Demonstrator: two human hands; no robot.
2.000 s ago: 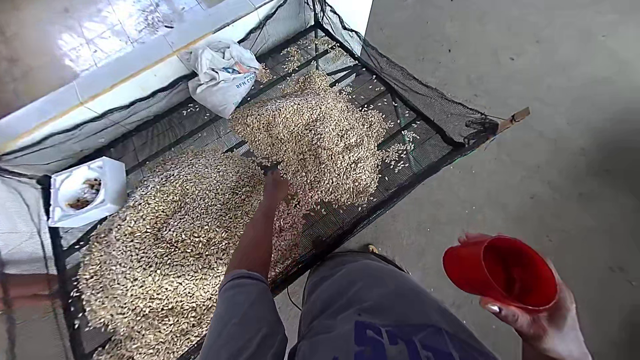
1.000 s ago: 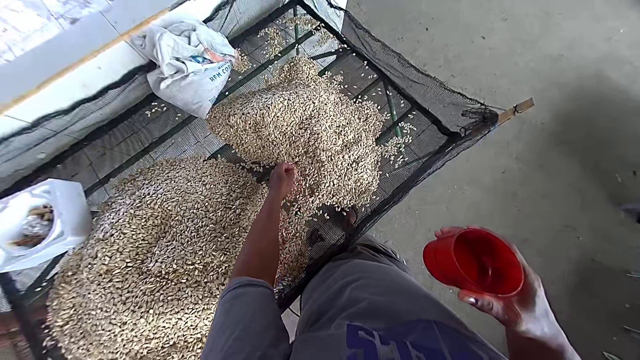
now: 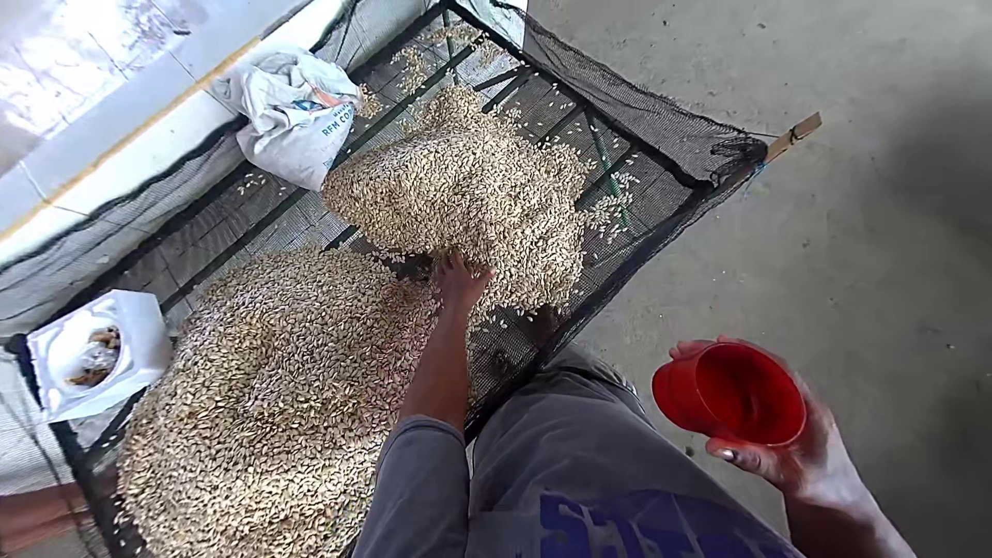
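Observation:
My left hand (image 3: 460,285) reaches down onto the mesh rack between two heaps, its fingers spread against the edge of the upper heap of pale seeds (image 3: 480,194). The larger heap of seeds (image 3: 287,403) lies to its left and nearer to me. On the right, away from the rack, my right hand (image 3: 798,457) grips a red plastic cup (image 3: 748,394) around its side. The cup is tilted with its mouth toward the camera, and its inside shows no seeds.
The black mesh rack (image 3: 659,240) has raised netting and a wooden end (image 3: 794,133). A white woven sack (image 3: 298,116) with print rests at its far side. A white foam box (image 3: 143,349) with brown pieces stands at the left corner. Concrete floor (image 3: 891,232) lies right.
My left hand's fingers, drawn together a second ago, are now spread against the upper heap. My right hand still holds the red cup off to the right.

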